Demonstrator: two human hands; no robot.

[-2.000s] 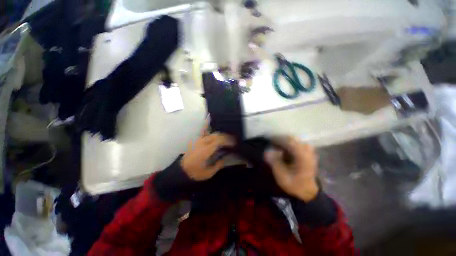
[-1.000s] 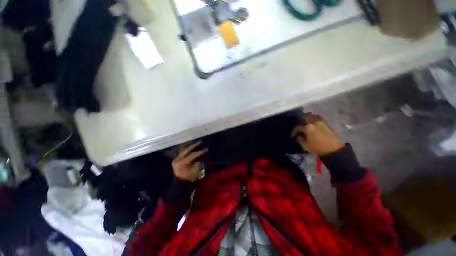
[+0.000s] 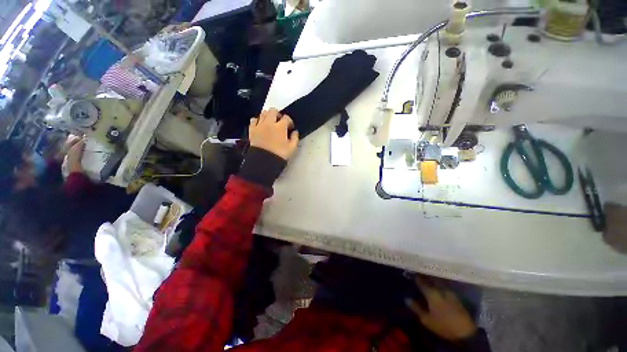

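My left hand (image 3: 273, 135) lies on the near end of the long black bundle (image 3: 331, 91) on the table, left of the machine head. Its fingers curl over the cloth; whether they grip a piece is unclear. My right hand (image 3: 443, 311) is low, below the table edge, dim and blurred, at a black garment piece (image 3: 364, 285) on my lap. Its fingertips are partly lost in the dark cloth, so its grip is unclear. The sewing machine (image 3: 529, 82) has its presser foot area (image 3: 430, 152) with no cloth under it, and an orange-yellow block (image 3: 429, 172) beside it.
Green-handled scissors (image 3: 536, 168), black thread snips (image 3: 591, 199) and a brown patch (image 3: 617, 227) lie right of the needle. A white tag (image 3: 340, 148) lies beside the bundle. At left are white cloth (image 3: 130, 275), another machine (image 3: 96, 120) and a person's hand (image 3: 74, 152).
My view has swung left. My left hand has moved from the lap up to the bundle on the table. My right hand stays low by the dark cloth on the lap.
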